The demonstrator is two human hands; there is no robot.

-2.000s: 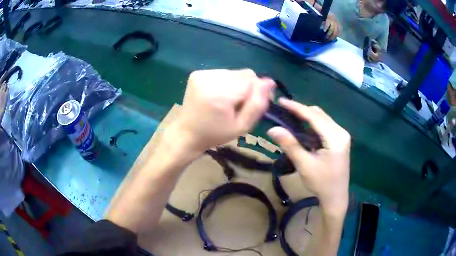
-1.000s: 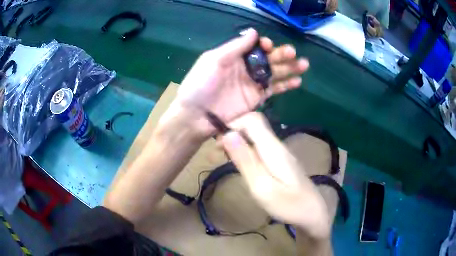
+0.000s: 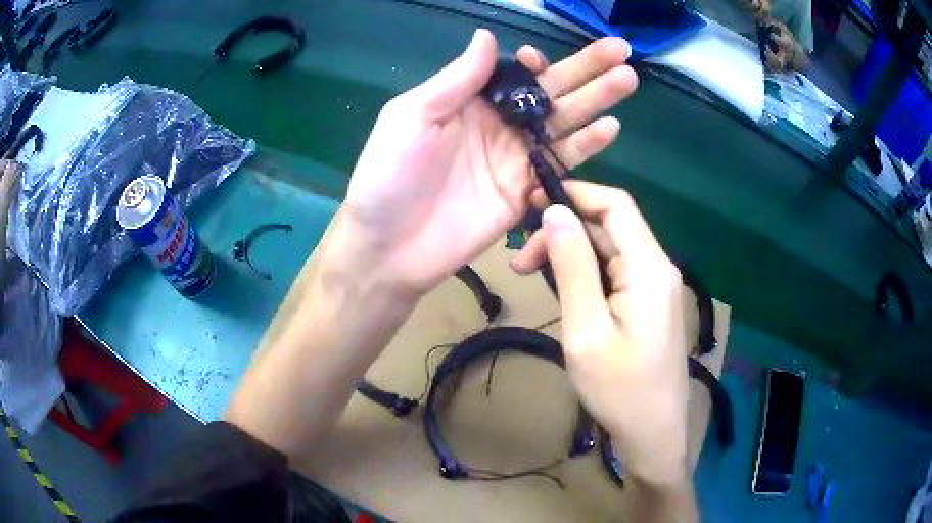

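Note:
My left hand (image 3: 439, 184) is palm up with fingers spread, the dark headband end (image 3: 519, 99) lying against its fingers, small light marks on it. My right hand (image 3: 613, 296) pinches the narrow black slider arm (image 3: 552, 184) just below that end. A thin wire runs beside the arm. The rest of the held piece is mostly hidden by my right hand. A headband assembly (image 3: 501, 342) with loose wires lies on the cardboard sheet (image 3: 491, 409) below my hands. Other headband parts lie around it, partly covered by my hands.
The green conveyor belt (image 3: 337, 102) carries a headband (image 3: 261, 41). On the left are a drinks can (image 3: 169, 237), a thin headband piece (image 3: 264, 245) and a clear plastic bag (image 3: 102, 184). A smartphone (image 3: 779, 431) and small blue object (image 3: 818, 488) lie right. A person's hand (image 3: 782, 46) shows beyond.
My hands were together over the work, the left one closed. The left has opened palm up with the headband end, and the right has moved up along the slider arm.

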